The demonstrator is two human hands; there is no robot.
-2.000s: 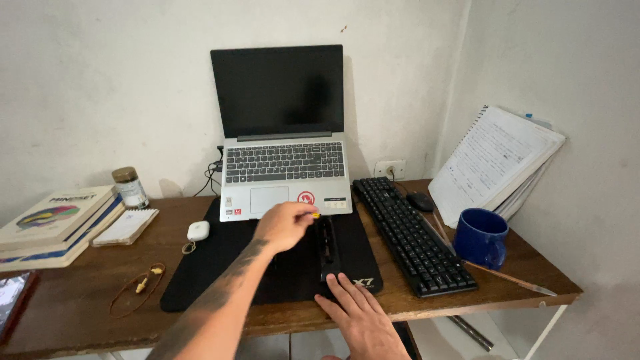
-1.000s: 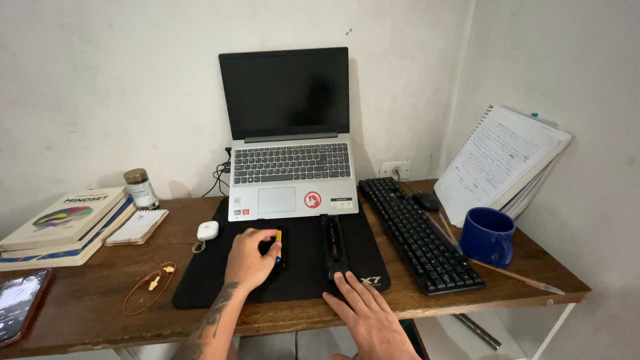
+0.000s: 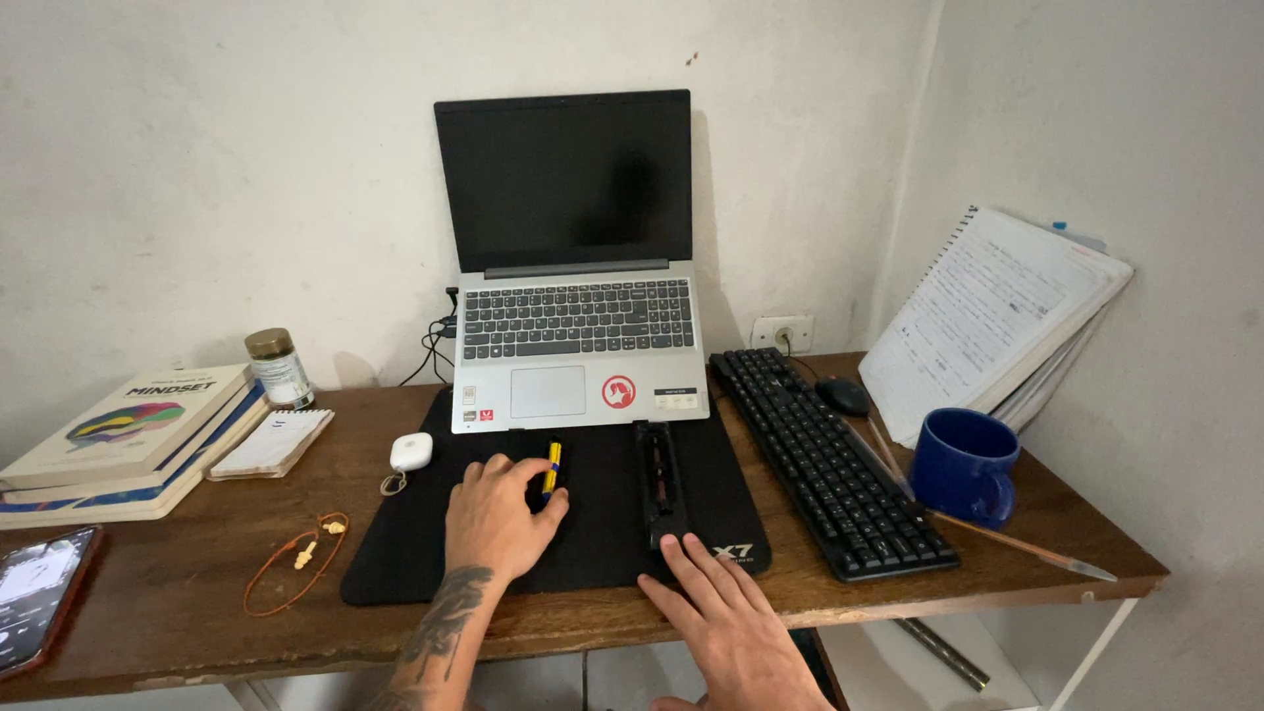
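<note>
My left hand (image 3: 506, 515) is over the black desk mat (image 3: 602, 553), its thumb and index finger at a small yellow cylinder, seemingly a battery (image 3: 552, 470), which stands or lies on the mat; whether it is firmly gripped is hard to tell. To the right, a long black open case or holder (image 3: 656, 479) with dark contents lies lengthwise on the mat, just below the laptop. The fingertips of my right hand (image 3: 726, 617) touch its near end, fingers spread.
An open laptop (image 3: 583, 385) stands behind the mat. Rightward are a black keyboard (image 3: 829, 464), mouse (image 3: 842, 396), blue mug (image 3: 963, 464), pen (image 3: 1027, 546) and leaning notebook (image 3: 987, 316). Leftward are an earbud case (image 3: 411, 451), corded earplugs (image 3: 306, 555), books (image 3: 128, 425), notepad (image 3: 272, 443), jar (image 3: 278, 370) and phone (image 3: 44, 597).
My left hand has moved from the far end of the black case leftward to the mat, with the yellow cylinder at its fingers. My right hand has stayed at the case's near end.
</note>
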